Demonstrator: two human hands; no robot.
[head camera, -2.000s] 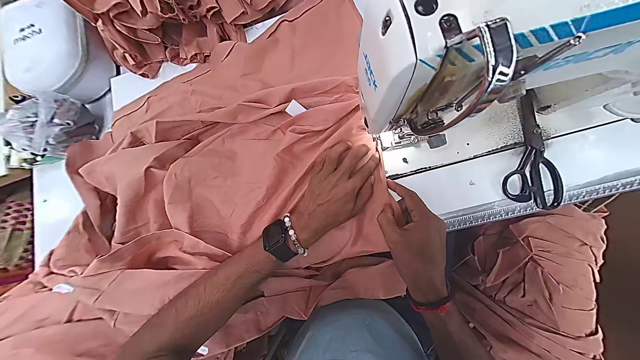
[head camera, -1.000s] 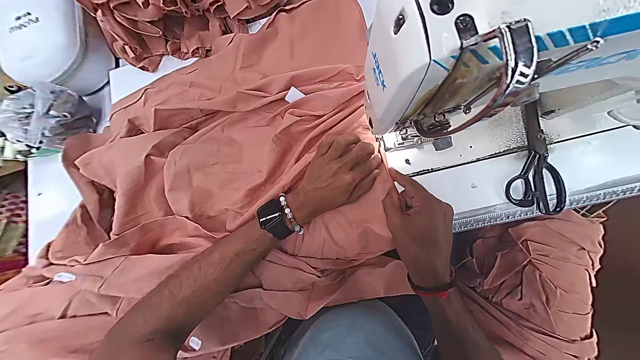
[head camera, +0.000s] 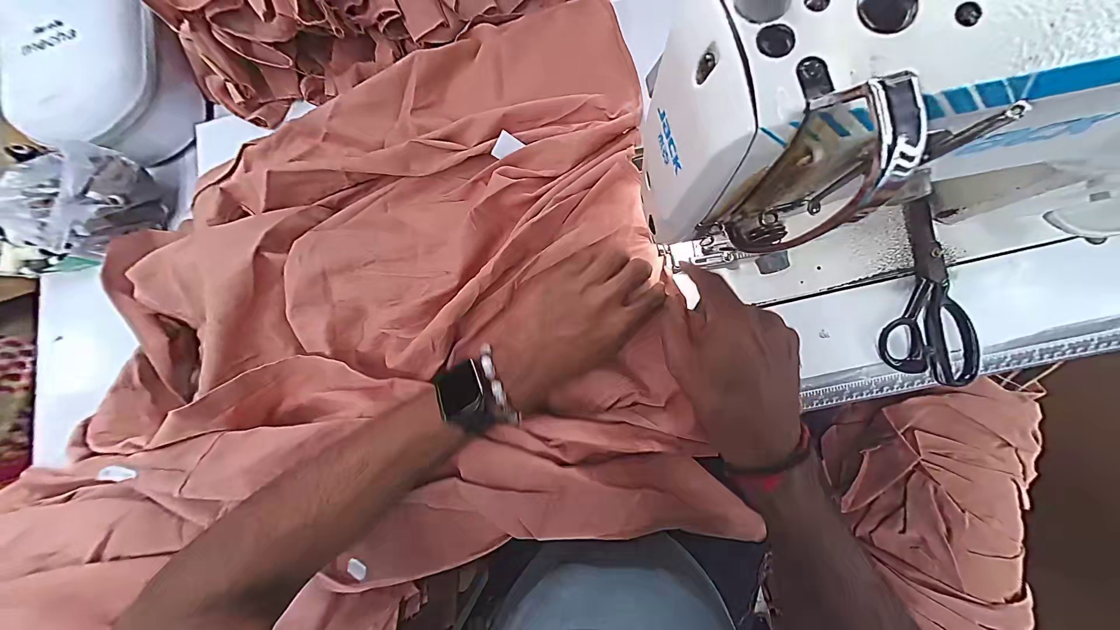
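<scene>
Salmon-coloured fabric (head camera: 376, 289) lies in folds across the sewing table, its right edge running up to the presser foot (head camera: 669, 258) of a white Jack sewing machine (head camera: 700, 114). My left hand (head camera: 577, 324), with a watch and beads at the wrist, rests on the cloth just left of the foot, fingers bent. Just below the foot, my right hand (head camera: 739, 367) pinches the fabric's edge between thumb and forefinger. A small white tag (head camera: 506, 145) lies on the cloth above my left hand. The needle point cannot be made out.
Black-handled scissors (head camera: 932, 332) lie on the machine bed at right, near a measuring tape (head camera: 1006, 359) along the table's edge. More gathered fabric hangs below right (head camera: 945, 499) and is piled at the top (head camera: 297, 52). A plastic bag (head camera: 79, 201) sits at left beside another white machine (head camera: 74, 70).
My right hand has moved up close to the presser foot along the cloth's edge. My left hand stays on the fabric, its fingers now nearer the foot.
</scene>
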